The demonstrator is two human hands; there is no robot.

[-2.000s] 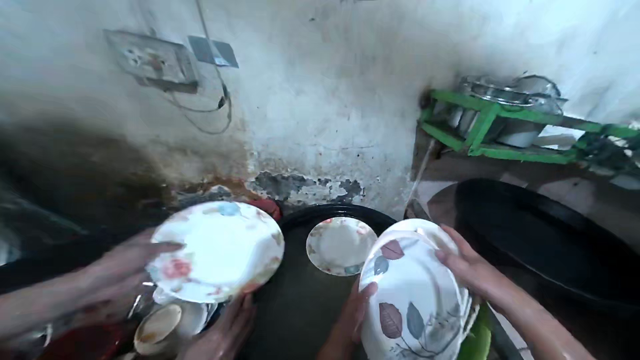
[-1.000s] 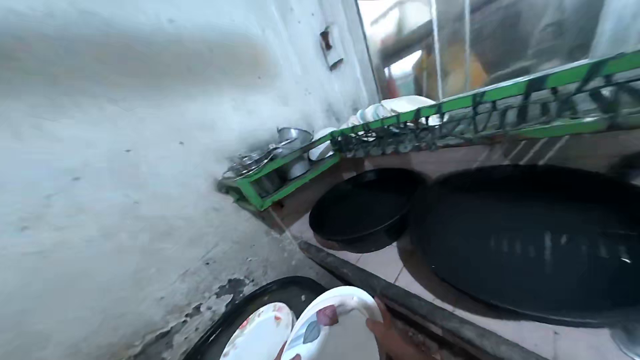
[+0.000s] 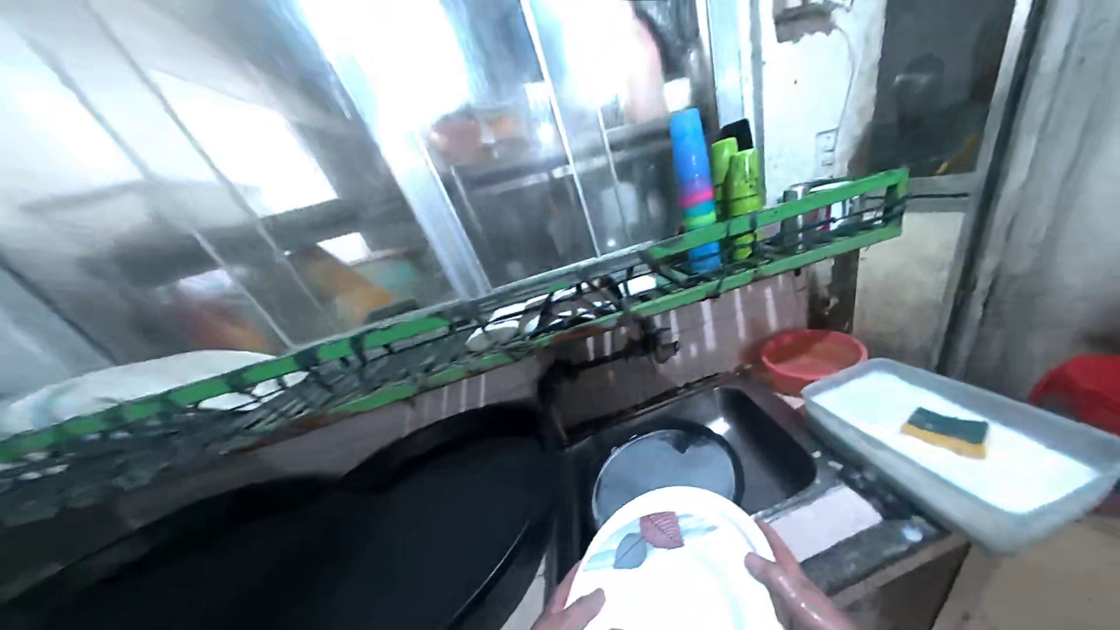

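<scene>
A stack of white oval plates with a leaf pattern (image 3: 691, 569) is held between both hands at the bottom of the view. My left hand (image 3: 569, 604) grips the stack's left edge, and my right hand (image 3: 792, 582) grips its right edge with the thumb on top. Just beyond the plates, a round vessel (image 3: 669, 468) sits in the metal sink (image 3: 770, 437). Above the sink a tap (image 3: 661, 346) comes out of the wall. The lower part of the plates is cut off by the frame.
Large black round pans (image 3: 437, 516) lie at left. A grey tub of whitish liquid (image 3: 1032, 394) with a sponge (image 3: 947, 432) stands right of the sink, near a red basin (image 3: 814, 354). A green metal rack (image 3: 394, 337) holding dishes and stacked cups (image 3: 696, 184) runs along the window.
The view has swung far to the right, from the wall to the sink. Both hands have carried the leaf-patterned plates along. Another person's hands and their floral plate, seen two seconds ago, are out of view.
</scene>
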